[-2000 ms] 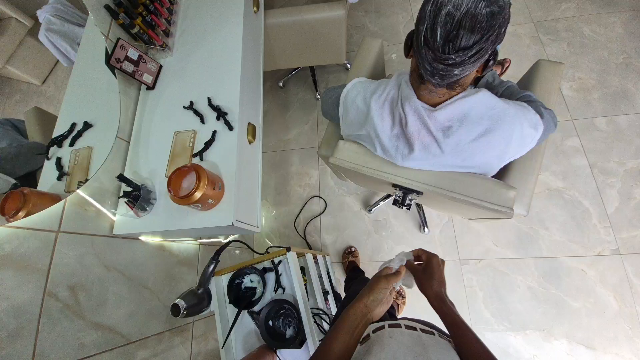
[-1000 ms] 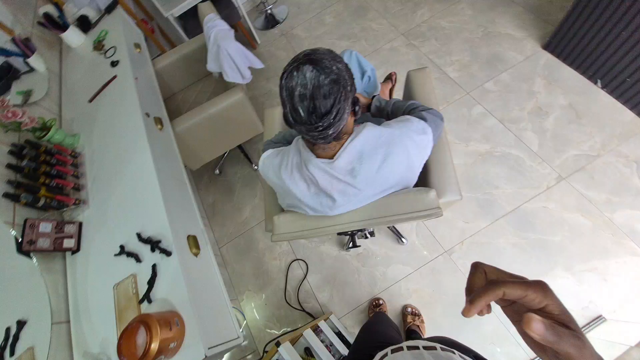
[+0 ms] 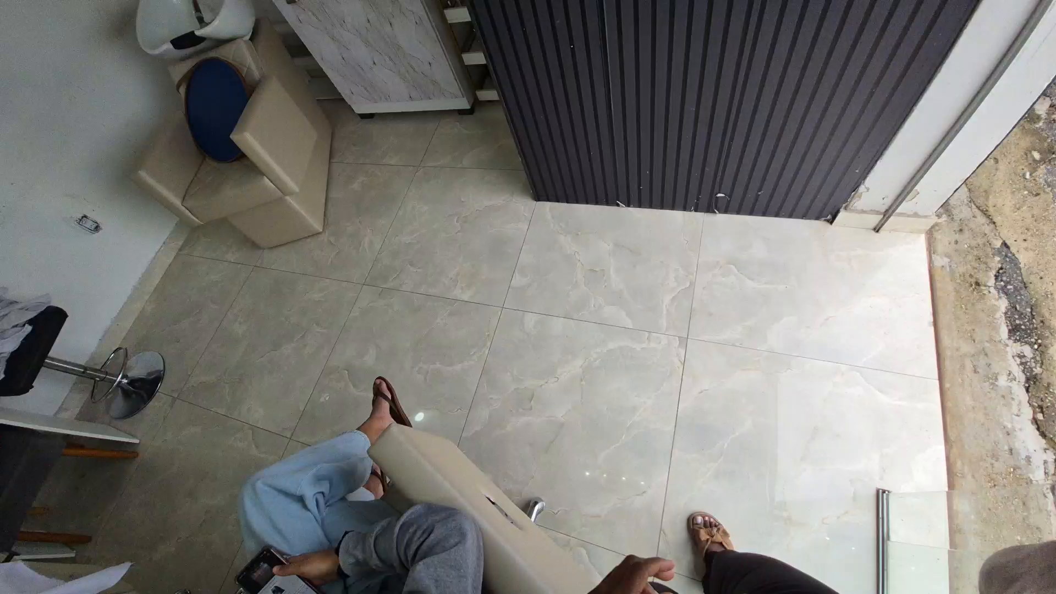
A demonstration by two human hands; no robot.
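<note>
My left hand point(image 3: 635, 575) shows only in part at the bottom edge, beside the beige salon chair point(image 3: 470, 503); whether it touches the chair or holds anything cannot be told. My right hand is out of view. A seated person, cut off by the bottom edge, wears a grey sleeve point(image 3: 421, 544) and light blue trousers point(image 3: 301, 487) and holds a smartphone point(image 3: 268, 571). My sandalled foot point(image 3: 709, 532) stands on the tiled floor to the right of the chair.
A beige shampoo chair point(image 3: 285, 148) with a round blue cushion point(image 3: 216, 109) stands at upper left, near a marbled cabinet point(image 3: 379, 58). Dark ribbed panelling point(image 3: 701, 107) lies ahead. A chrome stool base point(image 3: 139, 384) is at left, a glass door's metal handle point(image 3: 883, 540) at lower right.
The view has swung far right, from the counter to the panelling and doorway. Two seconds ago both hands were together on a crumpled white item; one second ago one hand was raised at lower right.
</note>
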